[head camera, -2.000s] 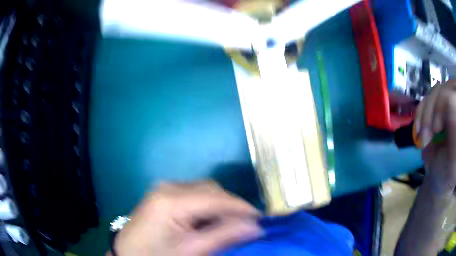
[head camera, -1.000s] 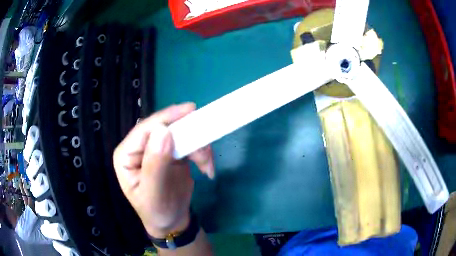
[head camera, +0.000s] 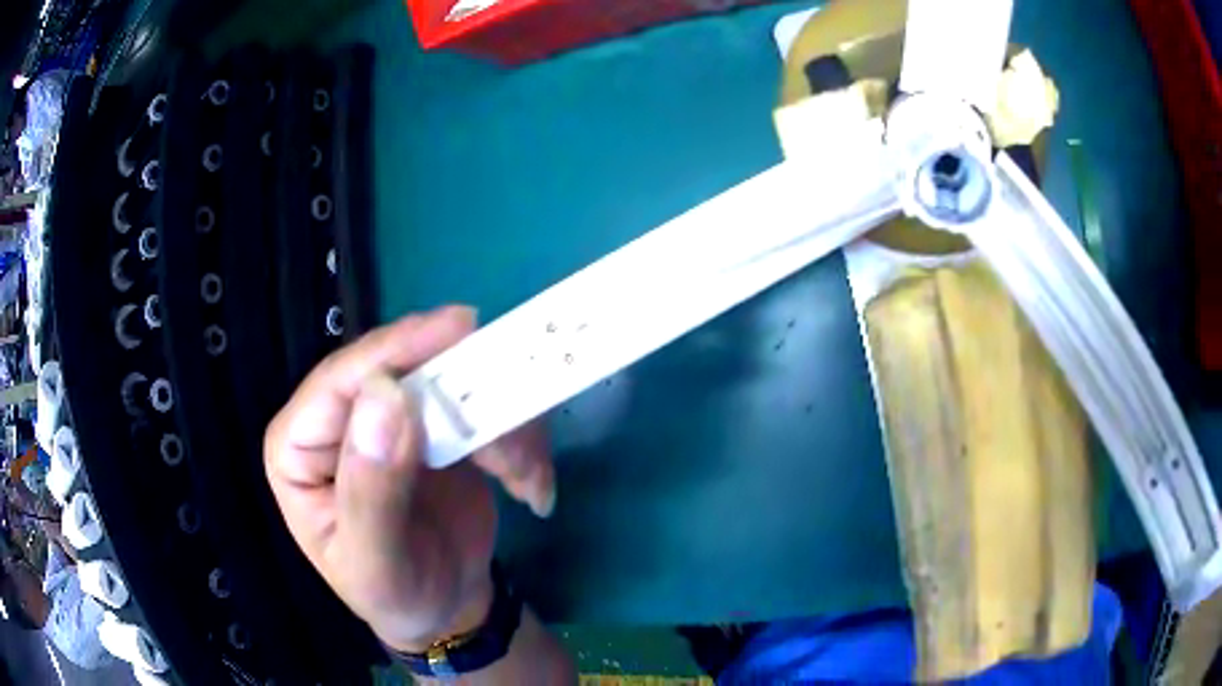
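A white three-arm plastic part (head camera: 670, 302) has its round hub over the yellowish-tan hub seat (head camera: 847, 40) at the upper right. My left hand (head camera: 402, 462) holds the end of its left arm between thumb and fingers. One arm points up out of the picture; another reaches down to the right edge. The hub hole faces me. The cream-yellow jig block (head camera: 985, 469) lies below the hub with no arm along it. My right hand is not in view.
A black foam rack (head camera: 248, 375) with white rounded ends stands at the left. A red parts bin (head camera: 536, 30) is at the top, cut off by the edge. Another red tray edge (head camera: 1186, 148) is at the right. Blue cloth (head camera: 831, 657) shows at the bottom.
My left hand has let go near the jig's lower end and taken hold of an arm. The part has turned, its arm off the jig, and tilted slightly. My right hand has left the picture.
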